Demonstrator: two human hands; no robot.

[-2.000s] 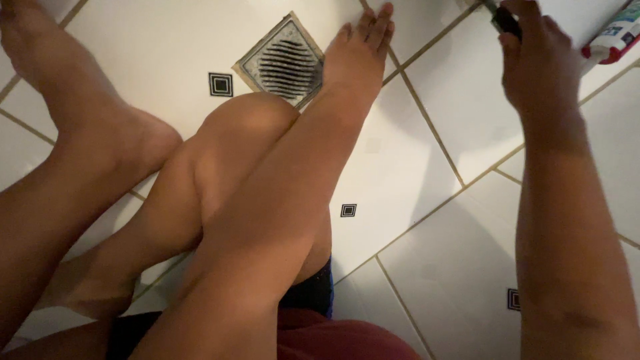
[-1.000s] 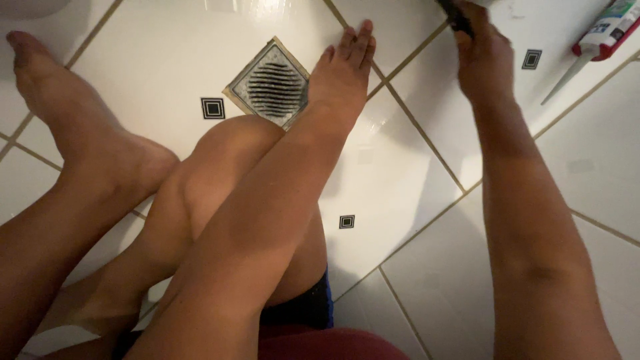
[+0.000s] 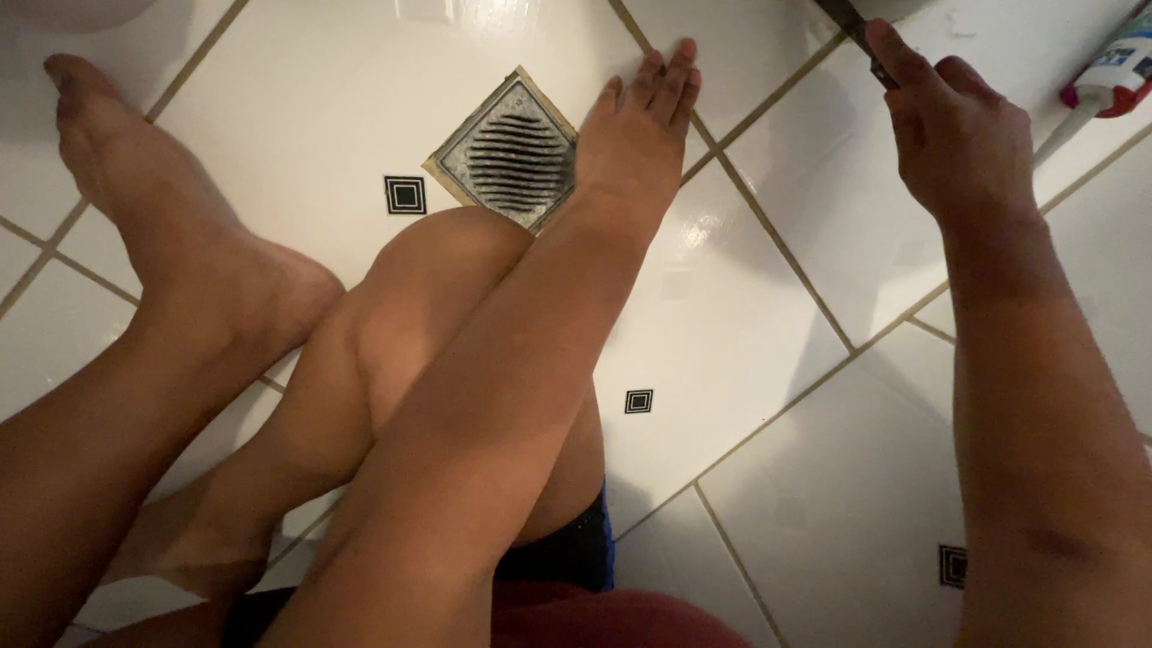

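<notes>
My left hand rests palm down on the white floor tiles, fingers slightly apart, with nothing in it. It lies at the right edge of a square metal floor drain grate. At the upper right my right hand is closed around a dark, narrow hand tool; the tool's far end is cut off by the top edge, so its exact kind cannot be told. Right of that hand lies a sealant tube or cartridge with a red collar and a pale tapered nozzle.
My bare foot stands on the tiles at the left, and my bent knee is just below the grate. Brown grout lines run between the tiles. A rounded pale object shows at the top left corner.
My right hand with the tool has moved left from where it was two seconds ago, away from the sealant tube. My left hand stays beside the grate. The view has shifted slightly.
</notes>
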